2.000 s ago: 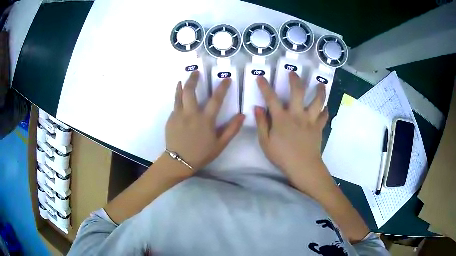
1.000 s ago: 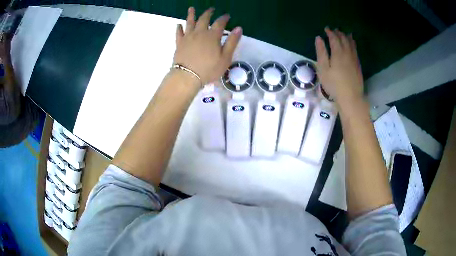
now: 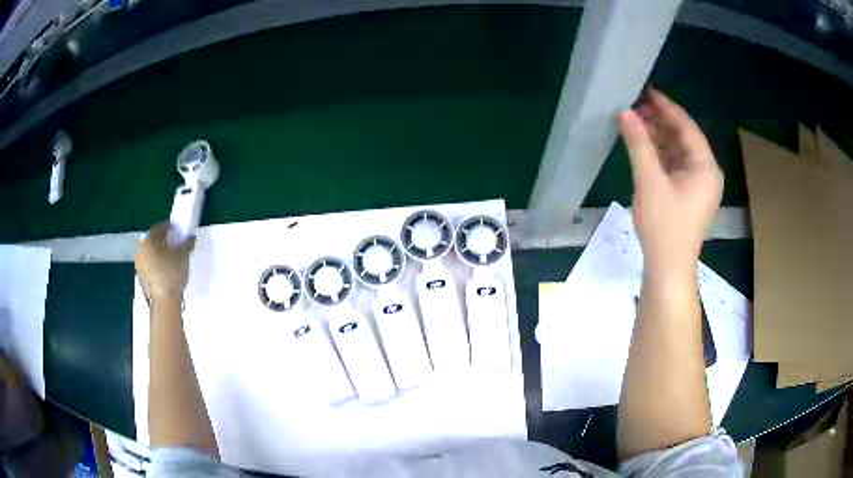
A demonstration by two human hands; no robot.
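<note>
My left hand (image 3: 166,267) grips the lower handle of a white handheld fan (image 3: 187,210), head pointing away, at the far edge of the white work sheet (image 3: 234,373). Several white fans (image 3: 405,347) lie side by side on the sheet, their round grey-ringed heads away from me and dark ovals on the handles facing up. My right hand (image 3: 675,173) is raised at the right, beside the pale post, fingers curled. A dark spot shows at its fingertips; I cannot tell whether it is a held thing.
The green conveyor (image 3: 374,112) runs beyond the bench, with another fan (image 3: 58,168) at far left. The pale post (image 3: 603,103) stands right of centre. Papers (image 3: 589,350) lie right of the sheet, a phone (image 3: 708,338) partly behind my right forearm. Cardboard sheets (image 3: 802,271) are at far right.
My hands have left the row of fans and moved apart. My left hand now holds another fan at the left; my right hand is up by the post. The view has shifted toward the conveyor.
</note>
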